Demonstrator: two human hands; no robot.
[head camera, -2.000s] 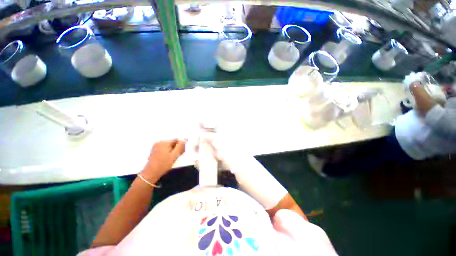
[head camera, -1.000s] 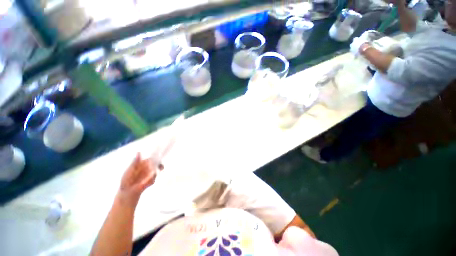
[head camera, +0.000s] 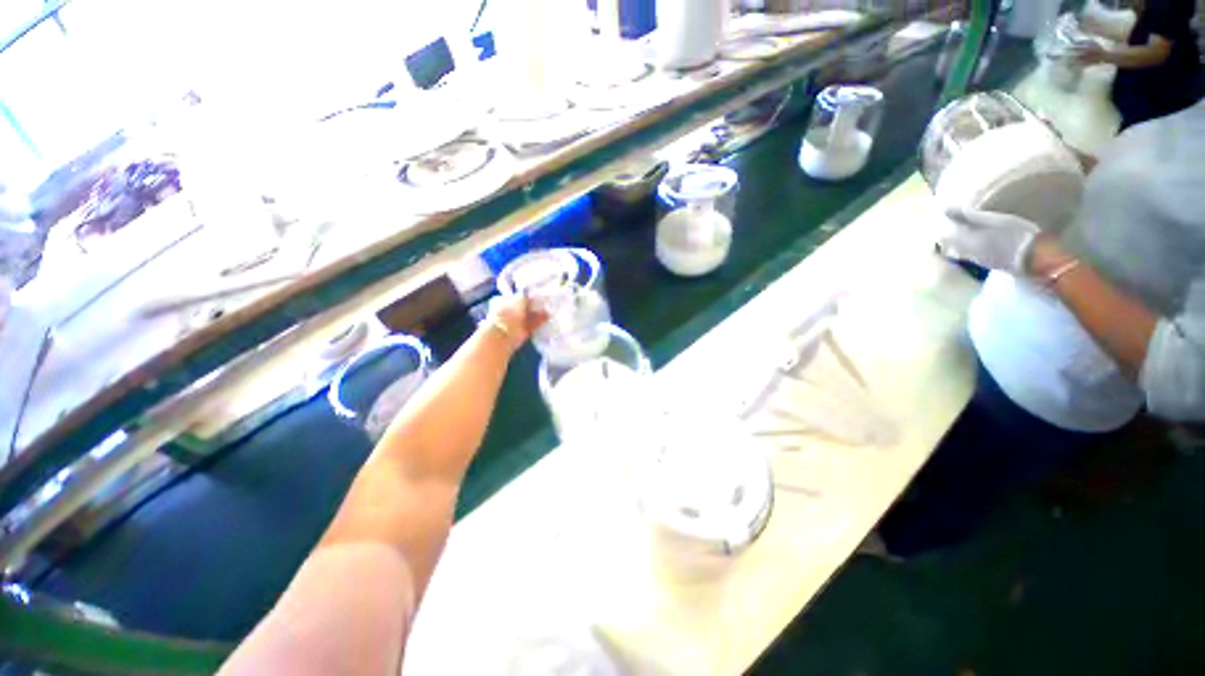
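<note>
My bare left hand (head camera: 519, 317) reaches over the belt to the mouth of a clear jar (head camera: 572, 330) with a white lower part. A pale round piece shows inside its rim; whether my fingers grip this piece, the rim or neither is unclear. A second clear jar (head camera: 597, 383) stands close in front, at the bench edge. My right hand is not in view. A blurred pale shape lies at the bottom edge, too washed out to name.
Several jars, one (head camera: 695, 231) farther along, stand on the dark green belt (head camera: 251, 502). A white round part (head camera: 710, 495) and clear pieces (head camera: 833, 390) lie on the white bench (head camera: 793, 561). A gloved person at right holds a jar (head camera: 1011, 172). A shelf runs above the belt.
The view has swung right along the line. My left hand has moved from above the bench to the jar on the belt. My right forearm has left the picture. The neighbour has raised a jar.
</note>
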